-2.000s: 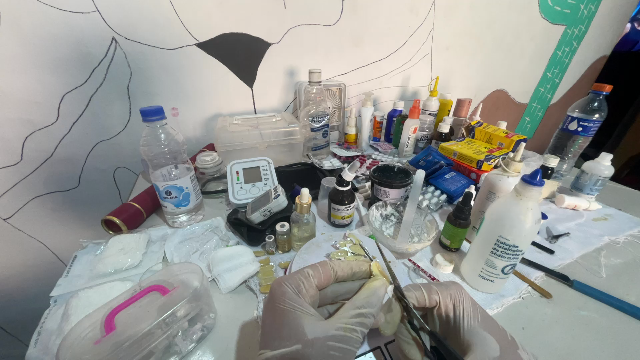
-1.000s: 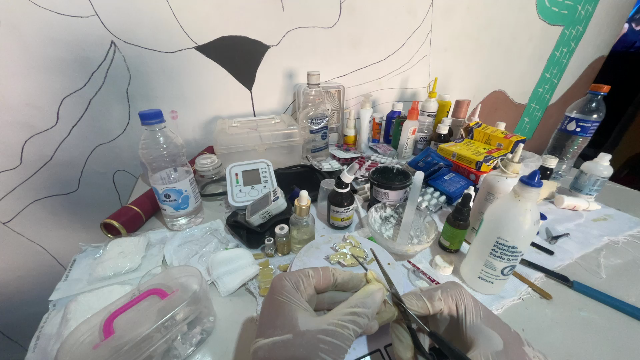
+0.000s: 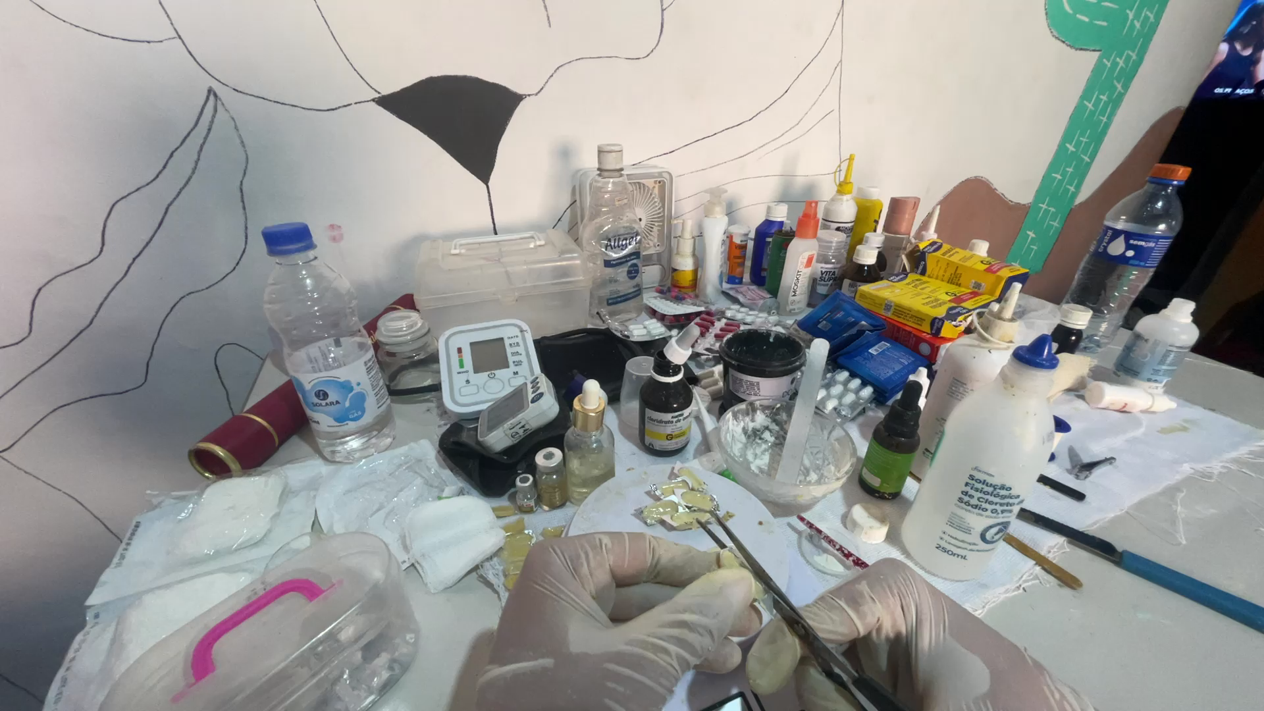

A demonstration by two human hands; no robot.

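Note:
Both my hands wear pale latex gloves above the table's front edge. My left hand [image 3: 627, 622] pinches a small pale yellowish piece [image 3: 729, 561] between thumb and forefinger, mostly hidden by the fingertips. Dark metal scissors or forceps [image 3: 780, 592] are gripped in my right hand [image 3: 879, 632], their two slim tips a little apart, pointing up and left beside the pinched piece. Behind the fingers, a round white plate [image 3: 602, 509] bears several yellowish pieces with foil-like bits [image 3: 681, 499]. More such pieces [image 3: 518, 553] lie left of the plate.
A clear case with a pink handle [image 3: 259, 617] stands front left, near gauze pads [image 3: 452, 538]. Behind are a blood pressure monitor [image 3: 489, 365], a dropper bottle [image 3: 591, 444] and a glass bowl with a white spatula [image 3: 785, 464]. A saline bottle [image 3: 987, 464] and a blue-handled tool [image 3: 1185, 588] are at right.

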